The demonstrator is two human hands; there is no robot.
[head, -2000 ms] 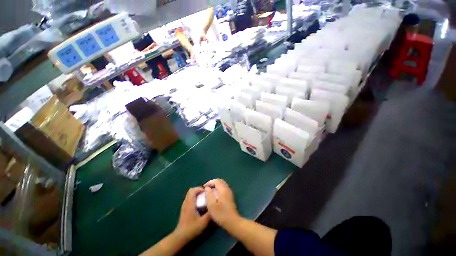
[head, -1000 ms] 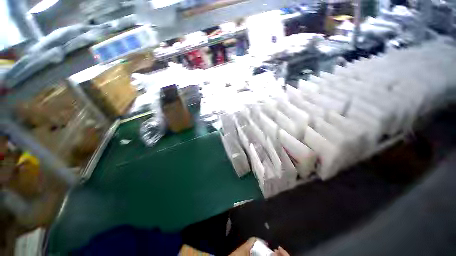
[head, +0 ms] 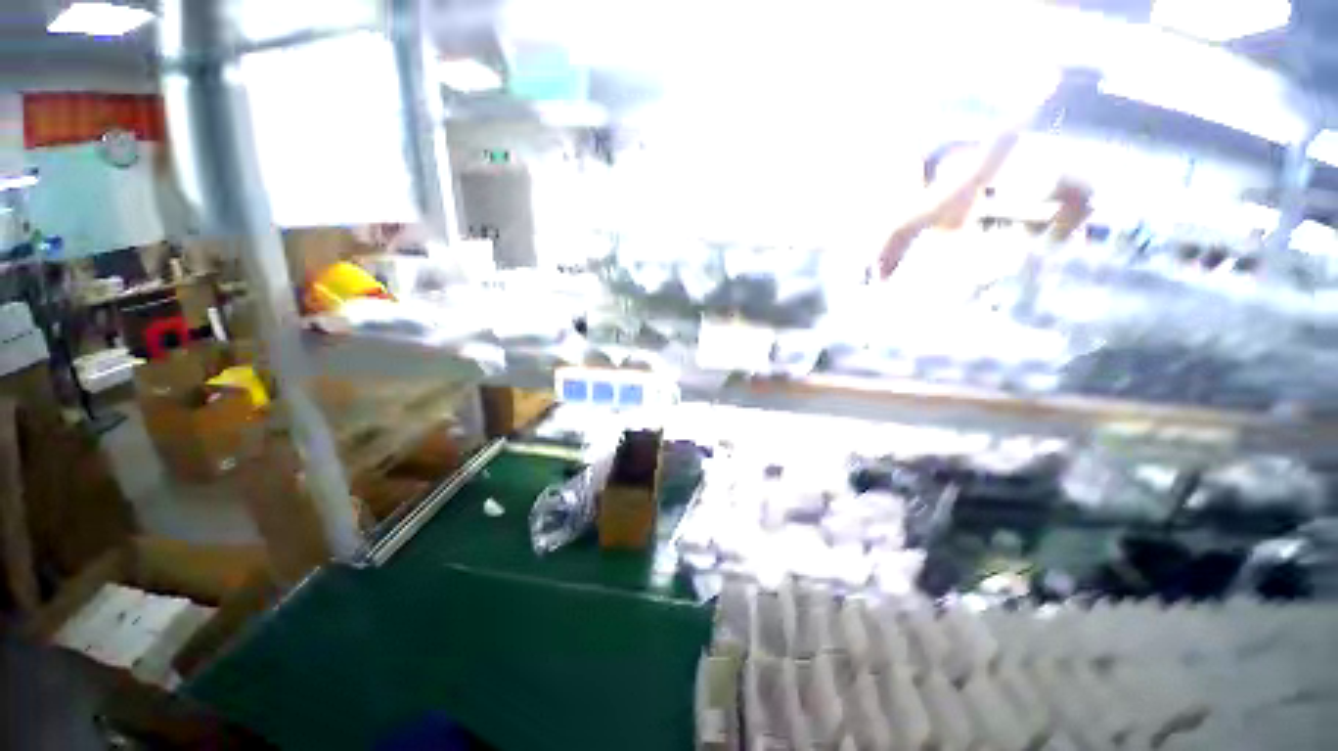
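Observation:
Neither of my hands is in the picture. A bit of dark blue clothing shows at the bottom edge. Long rows of white retail boxes (head: 822,682) stand on the green bench (head: 499,631) at the lower right, cut off by the bottom edge and blurred. A small brown cardboard box (head: 630,517) stands open and upright further back on the bench. A crumpled clear plastic bag (head: 561,511) lies against its left side. A small white scrap (head: 493,508) lies left of the bag.
A glaring heap of white bagged parts (head: 807,528) lies behind the boxes. A metal post (head: 294,396) rises at the bench's left. Open cartons, one with white boxes (head: 132,628), stand at the left. An arm (head: 954,206) shows blurred at the upper right.
The view has swung up and left. My hands, together around a small white item earlier and at the bottom edge a second ago, are out of the picture.

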